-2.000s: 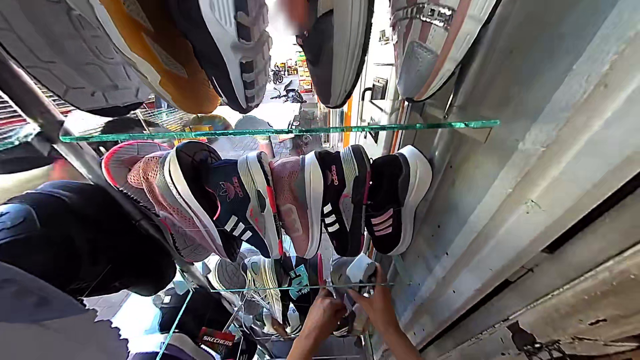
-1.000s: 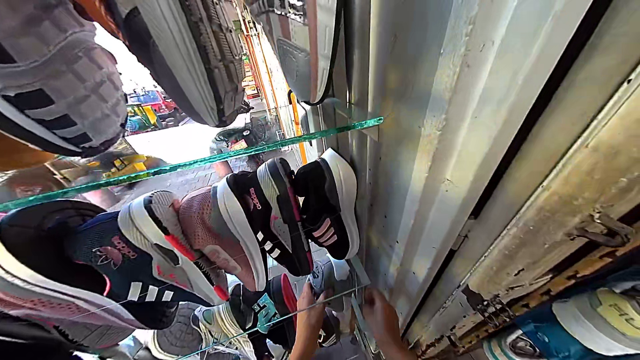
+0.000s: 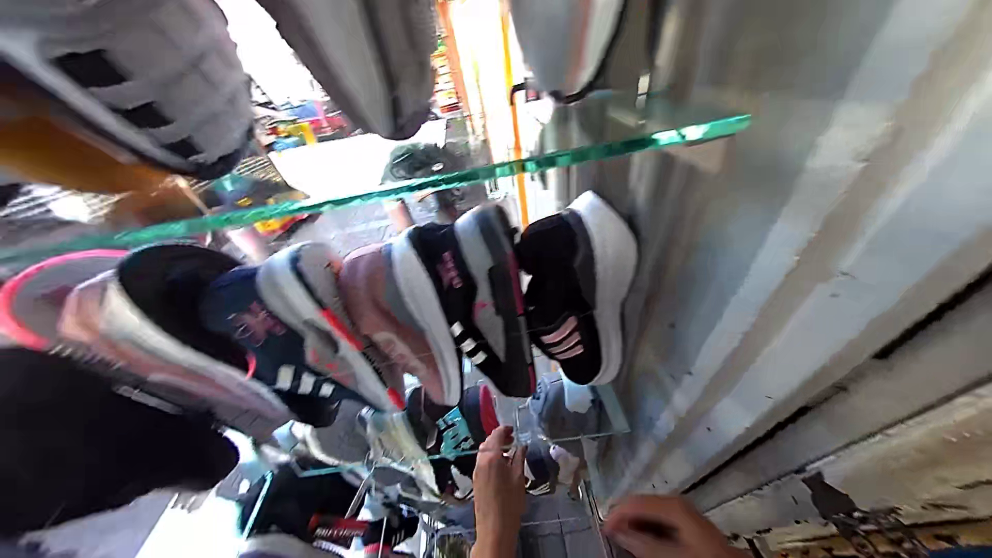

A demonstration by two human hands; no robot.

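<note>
My left hand (image 3: 498,488) is raised at the bottom centre, its fingers by the edge of the lower glass shelf (image 3: 612,415), close to a black shoe with turquoise marks (image 3: 453,434). What its fingers touch is unclear. To the right, near the metal wall, my right hand (image 3: 663,527) is blurred with curled fingers; its palm is hidden. A grey-blue shoe (image 3: 554,407) stands on the lower shelf above my hands. Over it, a row of sneakers includes a black one with pink stripes (image 3: 570,298), a black and grey one (image 3: 488,302) and a pink one (image 3: 399,318).
An upper glass shelf (image 3: 434,182) crosses the view with large sneakers (image 3: 155,85) above it. A corrugated metal wall (image 3: 775,271) rises on the right. A black rounded thing (image 3: 85,442) fills the lower left. Below are more shoes and a red box (image 3: 341,527).
My right hand has moved away from the lower shelf, down and to the right. Two seconds ago both hands were at the grey shoe there. The view has shifted.
</note>
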